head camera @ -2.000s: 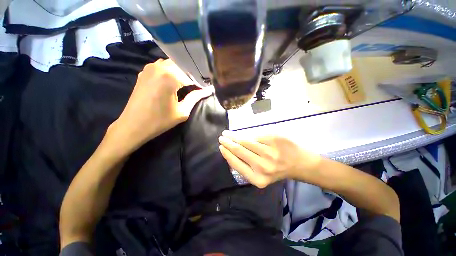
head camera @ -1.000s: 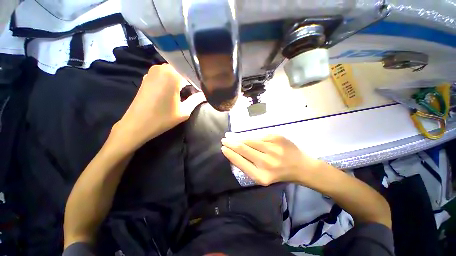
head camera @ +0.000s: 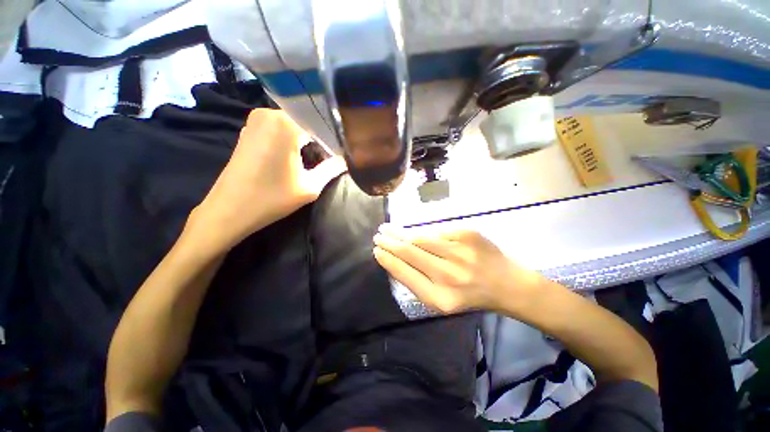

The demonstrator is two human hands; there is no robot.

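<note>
A large black garment piece (head camera: 139,198) spreads over the left of the table and down to my lap. Its edge runs under the white sewing machine head (head camera: 447,51) with a blue stripe. My left hand (head camera: 266,169) lies on the cloth beside the needle area, thumb and fingers pinching a fold. My right hand (head camera: 447,266) rests at the cloth's right edge, fingertips together on it near the front of the machine bed. The needle is hidden behind the shiny metal part of the head; a small part of the foot area (head camera: 433,164) shows.
A yellow marked strip (head camera: 584,152) lies on the machine bed (head camera: 540,224). Snips with green and yellow handles (head camera: 724,190) lie at its right end. White-and-black garment pieces (head camera: 536,363) hang below the table edge at right, and more white-and-black cloth (head camera: 173,76) lies at upper left.
The view has shifted slightly since the oldest frame, so the machine head sits a little differently. Both hands stay in nearly the same places on the cloth.
</note>
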